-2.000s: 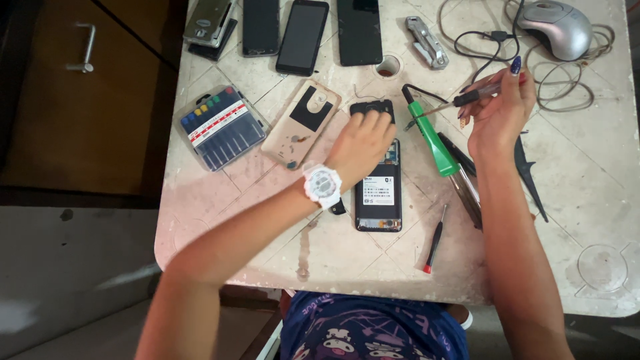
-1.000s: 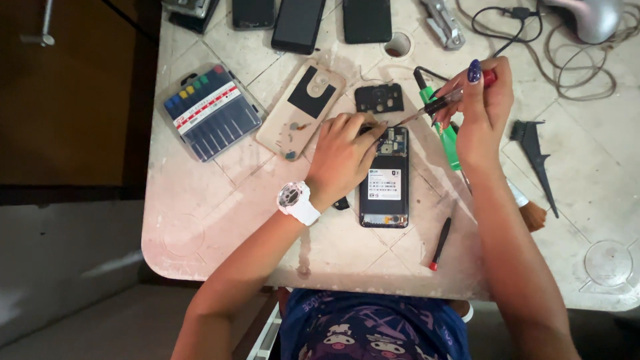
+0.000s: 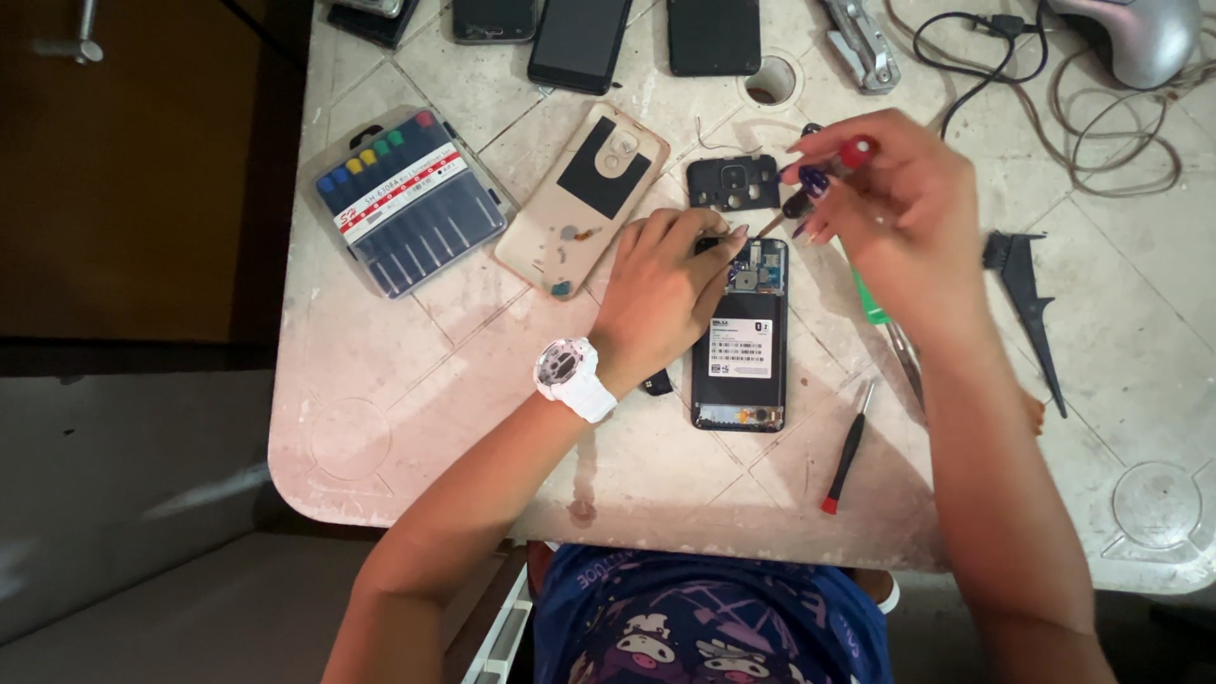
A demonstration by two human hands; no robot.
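Note:
An opened smartphone (image 3: 741, 332) lies upright before me, its battery and circuit board bare. My left hand (image 3: 665, 280) rests at its upper left edge, fingertips over the board; whether they pinch anything is hidden. My right hand (image 3: 893, 204) holds a red-ended screwdriver (image 3: 858, 152), its shaft pointing down-left to the phone's top edge. Just above the phone is a black plastic inner cover (image 3: 731, 182) with a camera opening. A beige back cover (image 3: 584, 204) lies to the left. A second screwdriver (image 3: 848, 456), black and red, lies at the lower right of the phone.
Left stands a screwdriver set case (image 3: 413, 204). Phones (image 3: 578, 43) line the back, near a folding multitool (image 3: 863, 47), a computer mouse (image 3: 1130, 38) and cables (image 3: 1007, 57). A green-handled tool (image 3: 869, 296) lies partly under my right arm, a black brush (image 3: 1031, 313) beyond it.
The black inner cover, under my left hand two seconds ago, now lies uncovered above the phone. My left hand has moved to the phone's upper left edge, and the screwdriver now points at its top.

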